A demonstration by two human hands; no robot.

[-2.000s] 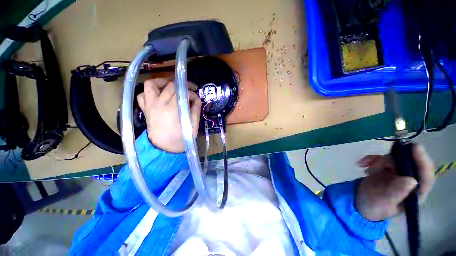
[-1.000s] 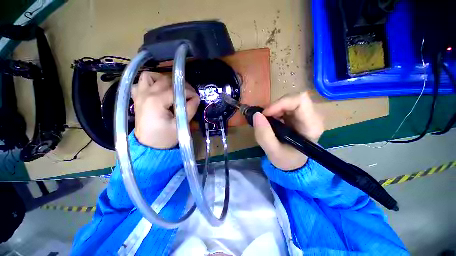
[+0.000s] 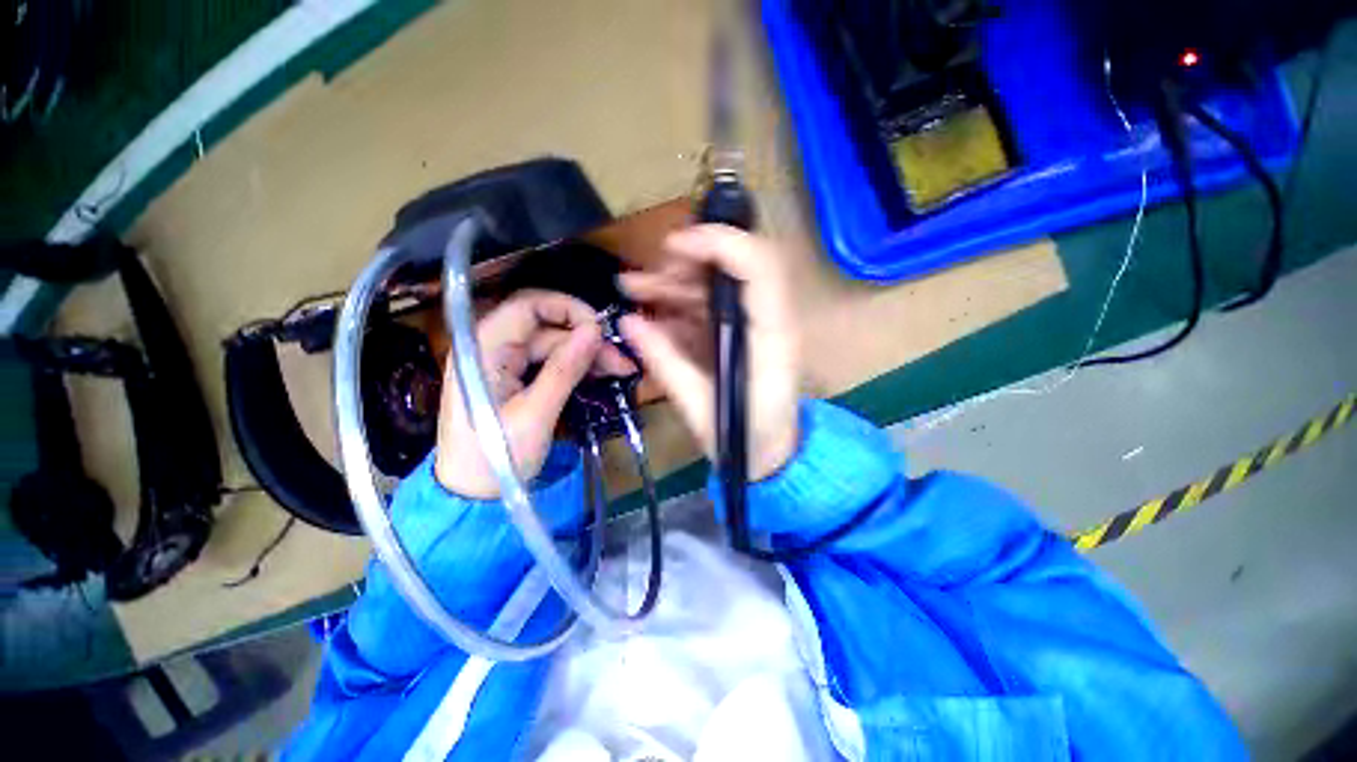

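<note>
The black earcup (image 3: 558, 271) sits on the orange-brown fixture (image 3: 652, 232), its centre mostly hidden by my fingers. Two clear loops (image 3: 354, 410) run from the black pad (image 3: 514, 197) over my left wrist. My left hand (image 3: 514, 387) pinches a small, bright part over the earcup; it is too small to name. My right hand (image 3: 759, 335) holds the soldering iron (image 3: 729, 357) upright in its palm, tip pointing away from me and blurred. My right thumb and a finger meet close to the left fingertips at the same part.
A blue tray (image 3: 853, 238) at the upper right holds a yellow sponge (image 3: 950, 157) and a dark stand. A dark box with a red light and black cords is beside it. Thin solder wire (image 3: 1139, 223) hangs over the tray. Headband assemblies (image 3: 276, 439) lie on the left.
The iron came in from the right to the earcup, then its tip swung up and away. My right fingers joined the left at the cup. The camera view has turned and shifted.
</note>
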